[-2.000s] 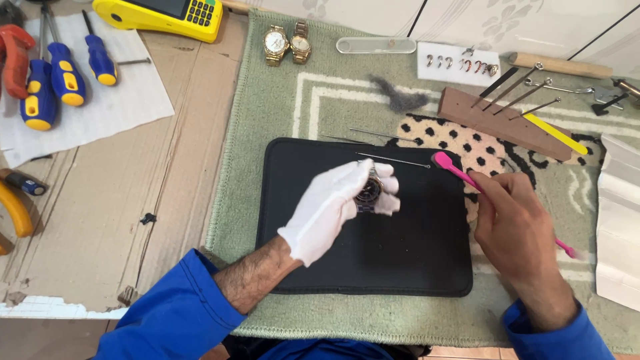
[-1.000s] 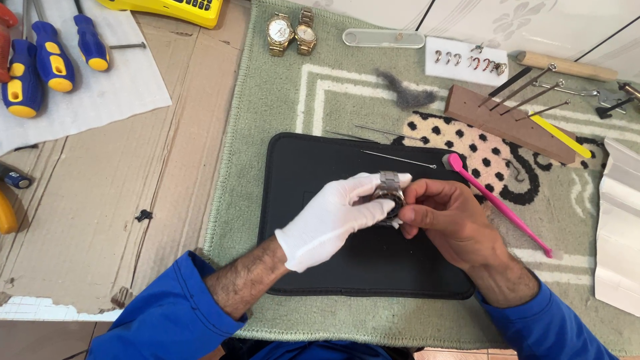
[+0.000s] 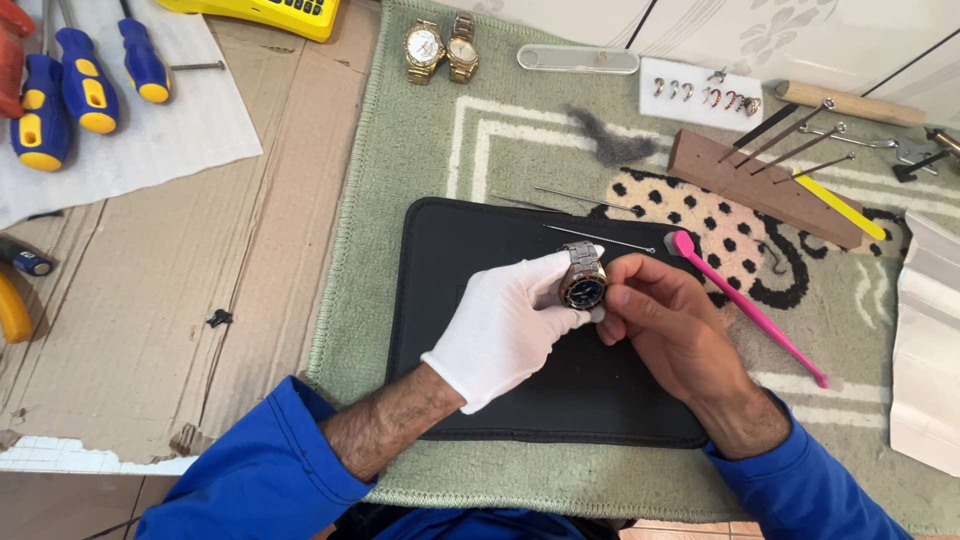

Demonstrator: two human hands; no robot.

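My left hand (image 3: 517, 319), in a white glove, grips a metal-band wristwatch (image 3: 583, 290) with a dark dial, held above a black mat (image 3: 555, 397). The fingers of my bare right hand (image 3: 667, 319) pinch at the right side of the watch case; whether they hold a small part there is hidden. A pink-handled brush (image 3: 750, 307) lies to the right, its head at the mat's upper right corner. One thin metal pick (image 3: 600, 238) lies on the mat just beyond the watch, and another (image 3: 585, 198) lies past the mat's far edge.
Two gold-toned watches (image 3: 424, 49), a clear plastic case (image 3: 577, 59), a card of rings (image 3: 701, 94) and steel wool (image 3: 611, 139) lie at the back of the green rug. A wooden block (image 3: 765, 187) holding metal tools is at right. Blue-yellow screwdrivers (image 3: 86, 82) lie on the left.
Two seconds ago my right hand held the pink brush; it has let it go on the right and moved left to the watch. The watch has stayed in my left hand.
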